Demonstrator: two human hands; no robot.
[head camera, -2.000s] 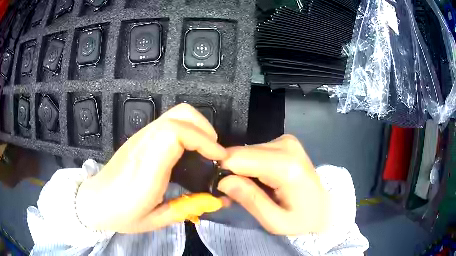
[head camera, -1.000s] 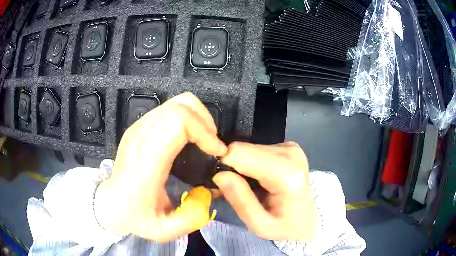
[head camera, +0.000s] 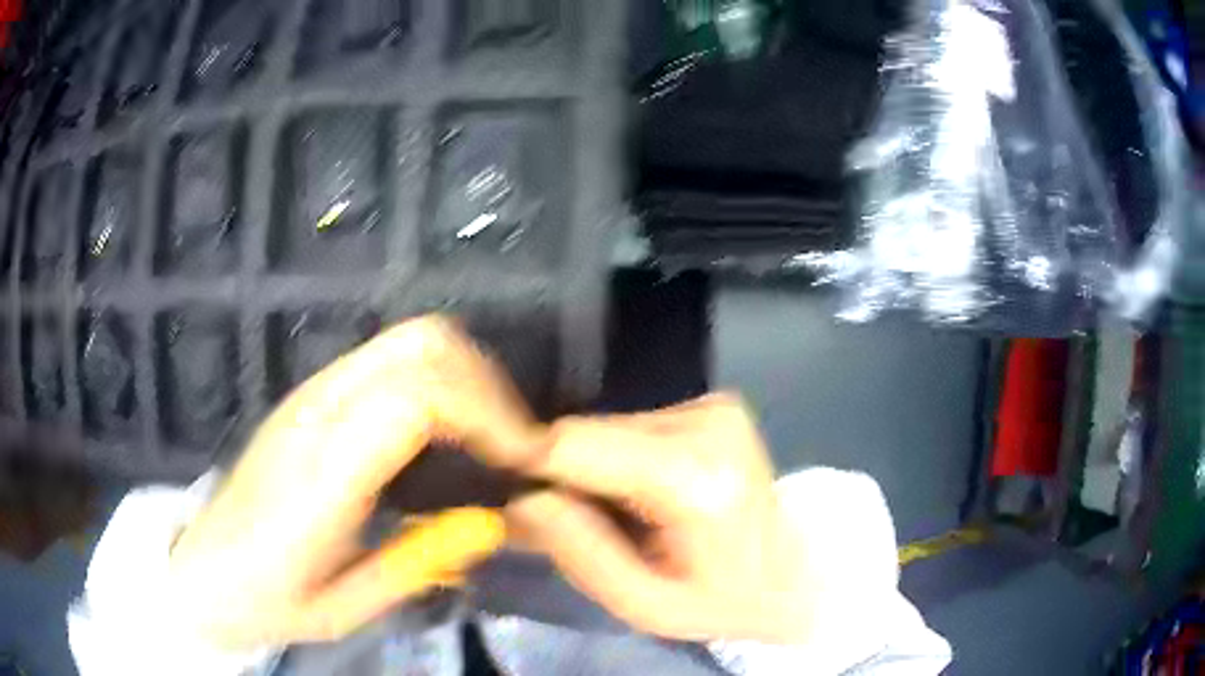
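The picture is blurred. My left hand (head camera: 350, 475) is bent around a dark smartwatch body (head camera: 443, 481), with an orange finger cot (head camera: 447, 545) on the thumb below it. My right hand (head camera: 661, 515) meets the left fingertips at the watch's right edge, its thumb and finger pinched together. A dark piece shows between the right fingers; whether it is a strap I cannot tell. The pinched part is hidden by the fingertips.
The grey foam tray (head camera: 410, 291) with watch bodies in pockets lies behind my hands at left. A stack of black straps (head camera: 747, 172) and clear plastic bags (head camera: 932, 172) lie at right. A red bin (head camera: 1033, 407) stands beyond.
Both hands have shifted a little left and down in the view. The tray and bags appear shifted left and blurred. The orange-covered thumb now points right along the watch's lower edge.
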